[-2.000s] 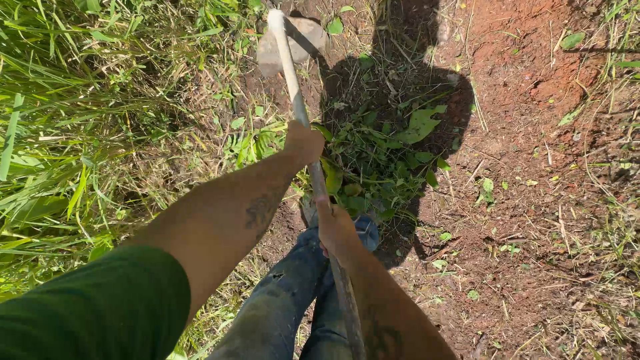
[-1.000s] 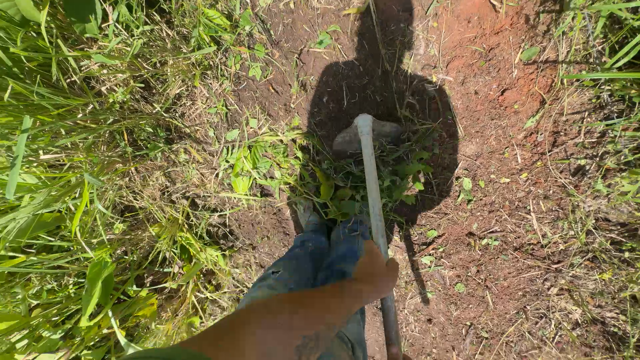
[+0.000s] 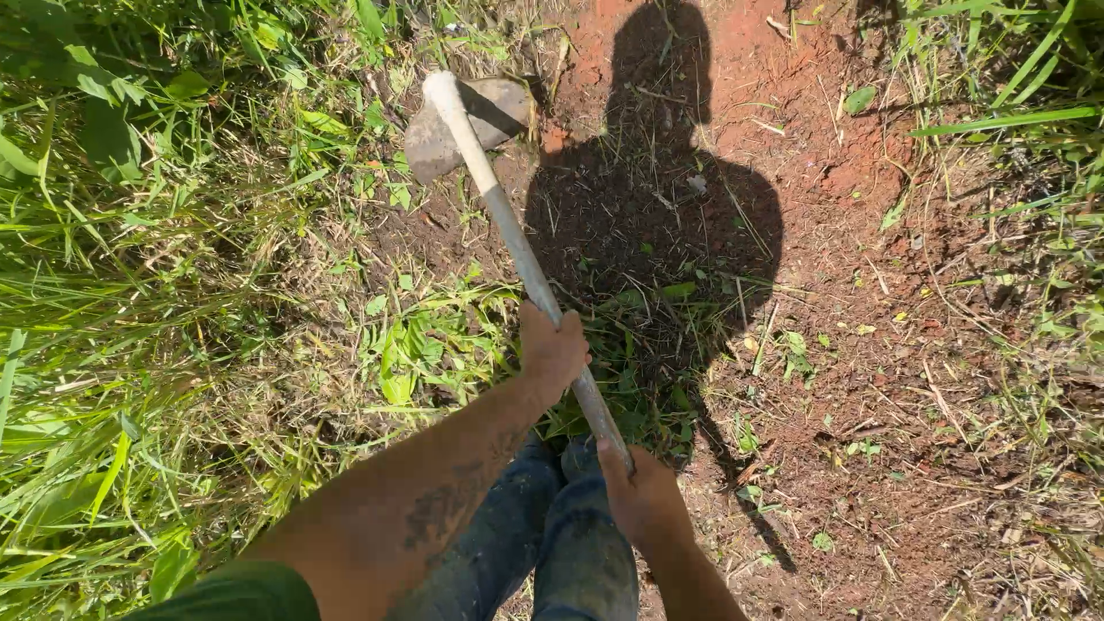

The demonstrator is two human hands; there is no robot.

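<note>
A hoe with a long wooden handle [image 3: 522, 250] slants across the middle of the head view. Its wide metal blade [image 3: 431, 142] is at the upper left, over the soil by the grass edge; whether it touches the ground I cannot tell. Around the middle of the handle my left hand [image 3: 554, 349] is closed. Nearer my body, my right hand [image 3: 642, 492] grips the handle's lower end. Cut grass and leaves [image 3: 638, 354] lie in a heap just ahead of my feet, partly under the handle and in shadow.
Tall green grass [image 3: 78, 328] lines the left side, and more grass [image 3: 1035, 103] grows at the upper right. Reddish bare soil [image 3: 862, 362] with scattered dry stems runs along the right. My legs in dirty trousers [image 3: 578, 552] stand at the bottom centre.
From above the leaf heap, the hoe's blade has moved forward and left to the grass edge. My right hand, hardly visible one second ago, now shows clearly on the handle.
</note>
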